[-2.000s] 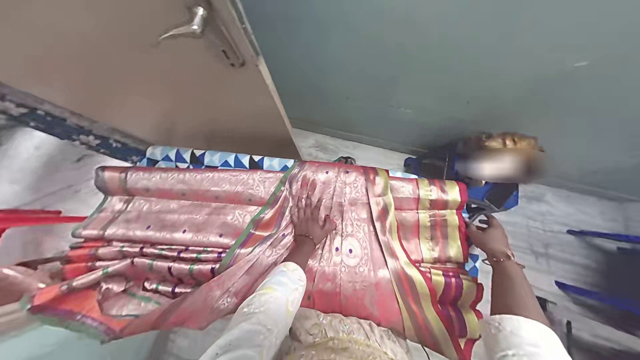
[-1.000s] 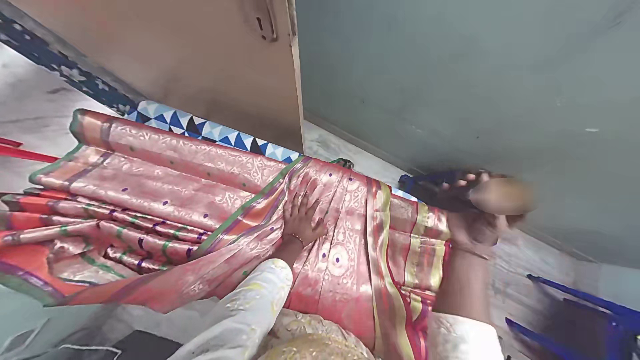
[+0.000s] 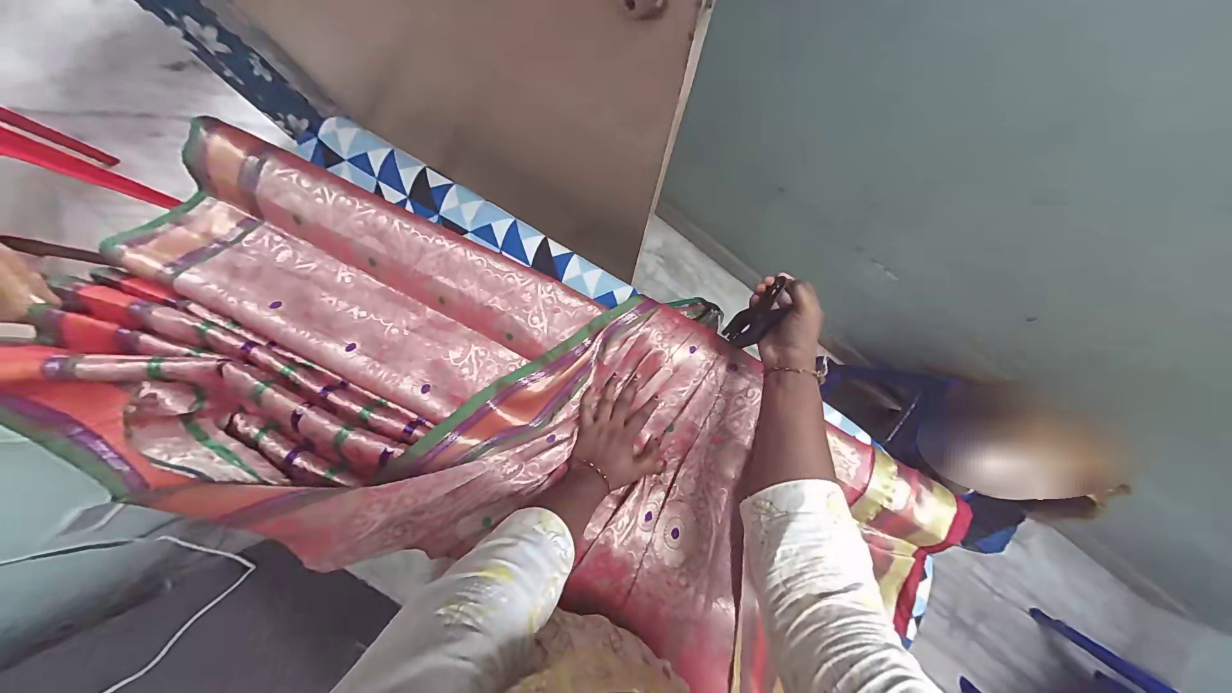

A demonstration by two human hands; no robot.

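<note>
A pink and gold silk sari (image 3: pixel 385 279) with green, orange and purple borders lies in pleats over an ironing board, whose blue and white triangle-patterned cover (image 3: pixel 481 217) shows along the far edge. My left hand (image 3: pixel 616 433) lies flat on the pleats near the middle, fingers spread. Beyond the far edge of the cloth, my right hand (image 3: pixel 791 318) grips a black clip-like tool (image 3: pixel 757 318), its tip close to the sari's edge. The exact kind of tool cannot be told.
At the right a person (image 3: pixel 1030 443) is beside the board, blurred. Another person's hand (image 3: pixel 24 284) is at the sari's left end. Red bars (image 3: pixel 87 159) stand at the left, blue bars (image 3: pixel 1097 650) at the lower right. A white cable (image 3: pixel 207 611) hangs lower left; a door (image 3: pixel 500 106) stands behind.
My right hand has moved from the sari's right end, past the other person, to the far edge near the middle, now with the black tool. My left hand stays on the pleats.
</note>
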